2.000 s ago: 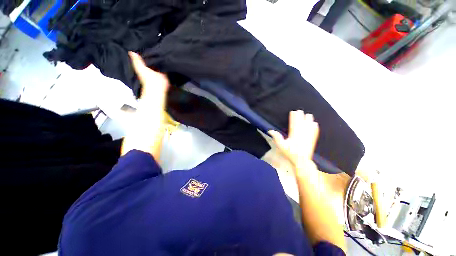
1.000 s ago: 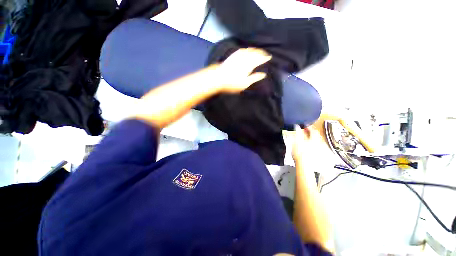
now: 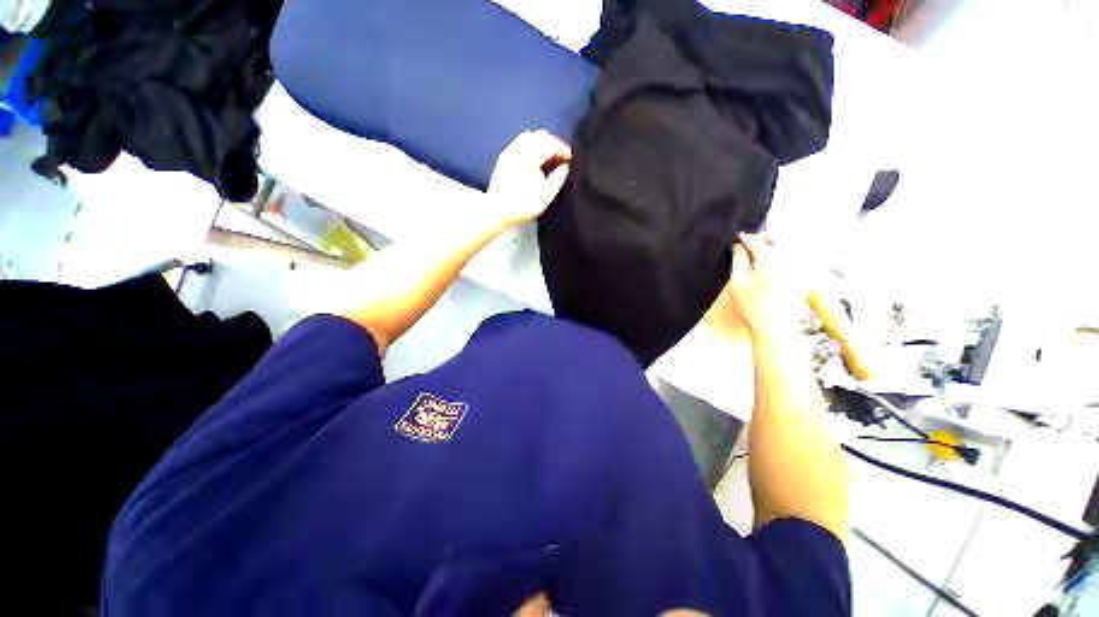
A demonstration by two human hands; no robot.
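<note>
Black trousers lie bunched over the right part of the navy padded board, covering its right end, and hang down towards my body. My left hand pinches the cloth's left edge beside the board's near edge. My right hand holds the cloth's right edge with the fingertips. The steam iron is parked to the right of my right hand, its yellowish handle showing and its soleplate partly hidden by my forearm.
A crumpled black garment pile lies at the upper left. A flat dark heap is at the lower left. A small black piece lies on the white table. Dark cables and metal fittings are at the right.
The trousers, spread along the board at first, have been gathered to its right part, baring its left part. They now cover its right end. My right hand has risen to the cloth's edge.
</note>
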